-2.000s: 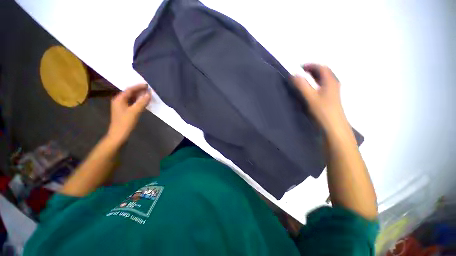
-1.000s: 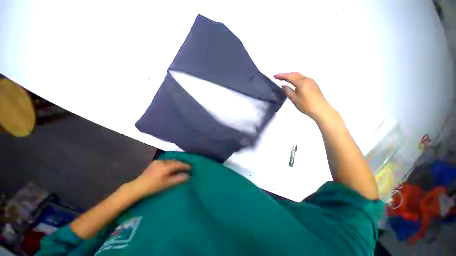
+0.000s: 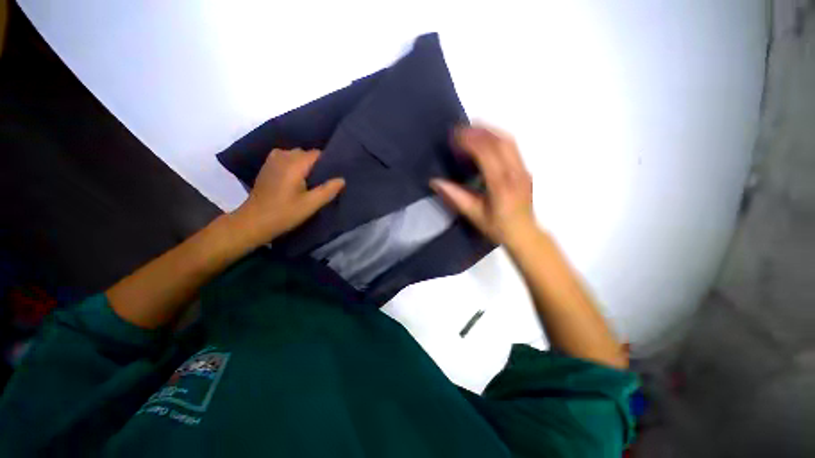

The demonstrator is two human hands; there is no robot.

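A folded dark suit jacket point(image 3: 384, 134) lies on the white table in front of me. Its pale grey lining point(image 3: 389, 240) shows as a strip near its lower edge, and a short pocket line shows on the body. My left hand point(image 3: 290, 197) rests on the jacket's left side, fingers partly under or behind a fold, thumb on top. My right hand point(image 3: 487, 183) is at the jacket's right edge, thumb and fingers apart and slightly blurred; whether it pinches cloth I cannot tell.
Small green thread snips point(image 3: 472, 323) lie on the white table point(image 3: 608, 179) below the jacket, near the front edge. Dark floor shows at the left and grey floor at the right. Blurred red and blue items are at the lower right.
The jacket has turned, and a dark panel with a pocket line now faces up. My left hand has moved from my shirt onto the jacket. My right hand has moved left onto its right edge.
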